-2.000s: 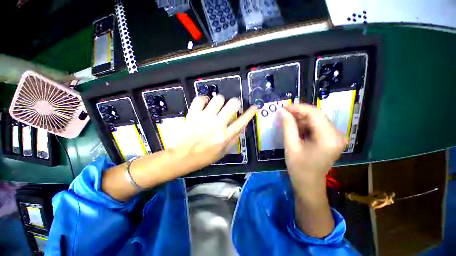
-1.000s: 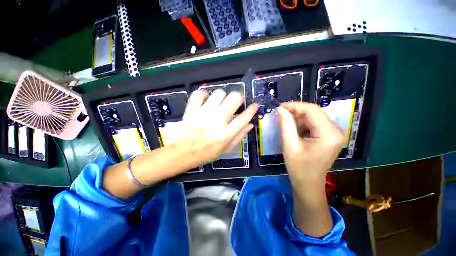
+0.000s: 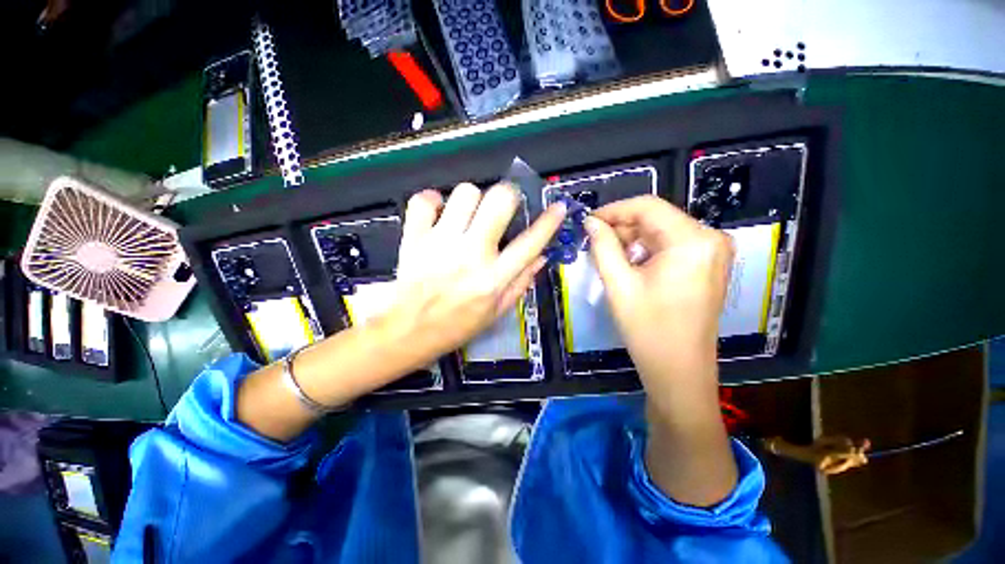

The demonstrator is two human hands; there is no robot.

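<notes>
A clear bluish adhesive ring sheet [image 3: 568, 240] with dark rings is over the camera end of the fourth phone body from the left [image 3: 590, 314]. My left hand [image 3: 457, 259] is at its left side, with the sheet at its thumb and finger and the sheet's pointed end showing above. My right hand [image 3: 667, 292] pinches the sheet's right edge between thumb and finger. The black foam tray [image 3: 672, 375] holds several phone bodies side by side. My left hand partly covers the third one. The exact contact of sheet and phone is hidden by my fingertips.
A pink fan [image 3: 105, 251] stands left of the tray. Behind are spare ring sheets [image 3: 479, 55], a red-handled tool [image 3: 415, 79], orange loops [image 3: 625, 9], a dotted strip [image 3: 278, 110] and a lone phone [image 3: 228, 119]. A yellowish-handled tool [image 3: 843, 454] lies below the bench edge.
The ring sheet has moved up from the white block to the phone's camera end and its pointed end now shows. My right hand has moved left, closer to my left fingertips.
</notes>
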